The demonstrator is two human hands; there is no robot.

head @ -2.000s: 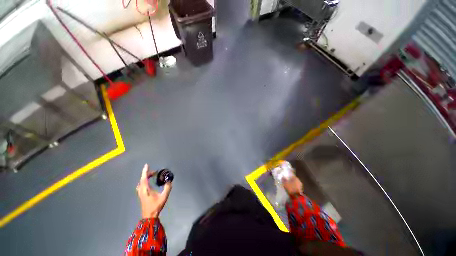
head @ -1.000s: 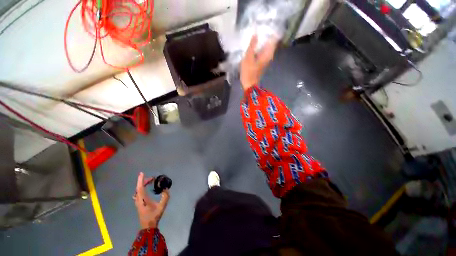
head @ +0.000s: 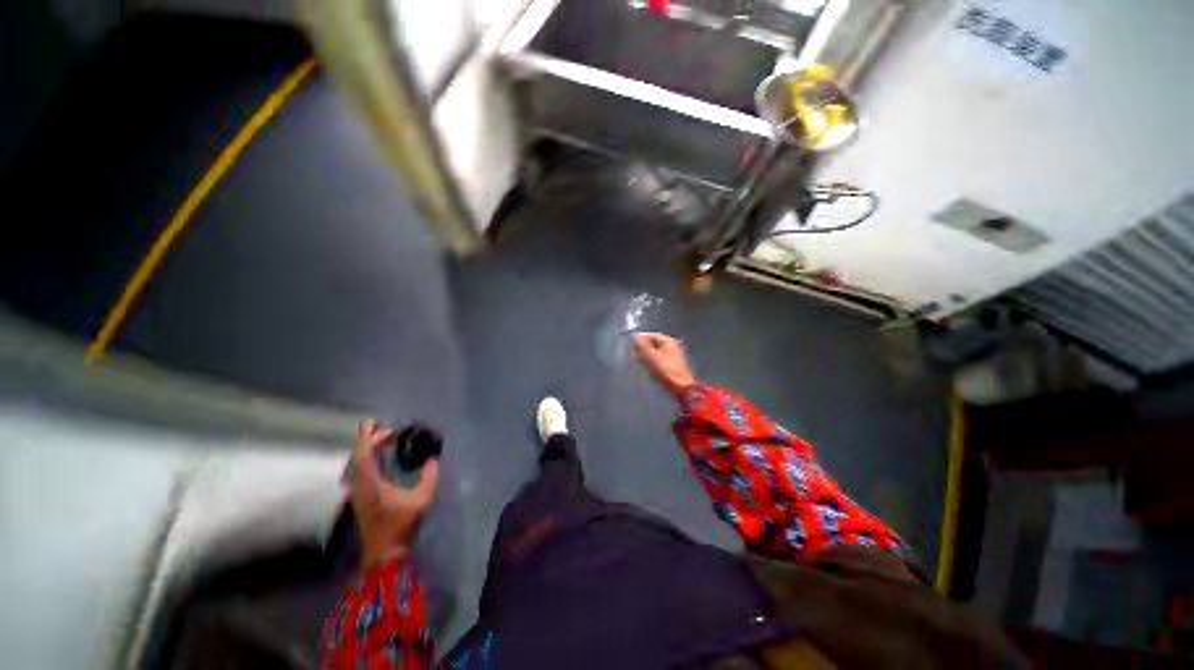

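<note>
My left hand (head: 388, 504), at the lower left of the head view, holds a small black round item (head: 418, 448) between thumb and fingers. My right hand (head: 665, 363) is near the middle, over the grey floor, with its fingers curled. A pale glare patch lies just beyond its fingertips, and I cannot tell whether the hand holds anything. Both forearms wear red sleeve covers (head: 779, 478) with blue-and-white marks.
A metal sink frame (head: 642, 85) stands ahead, with a metal bowl with yellow fitting (head: 818, 107) at its right. A wall edge (head: 393, 118) is ahead left. A white surface (head: 92, 511) is at the left. My white shoe (head: 551, 419) shows on the floor.
My right hand has drawn back from over the dark bin, and the white bunch no longer clearly shows. The bin has left the view and the sink is nearer. My left hand still holds the black item.
</note>
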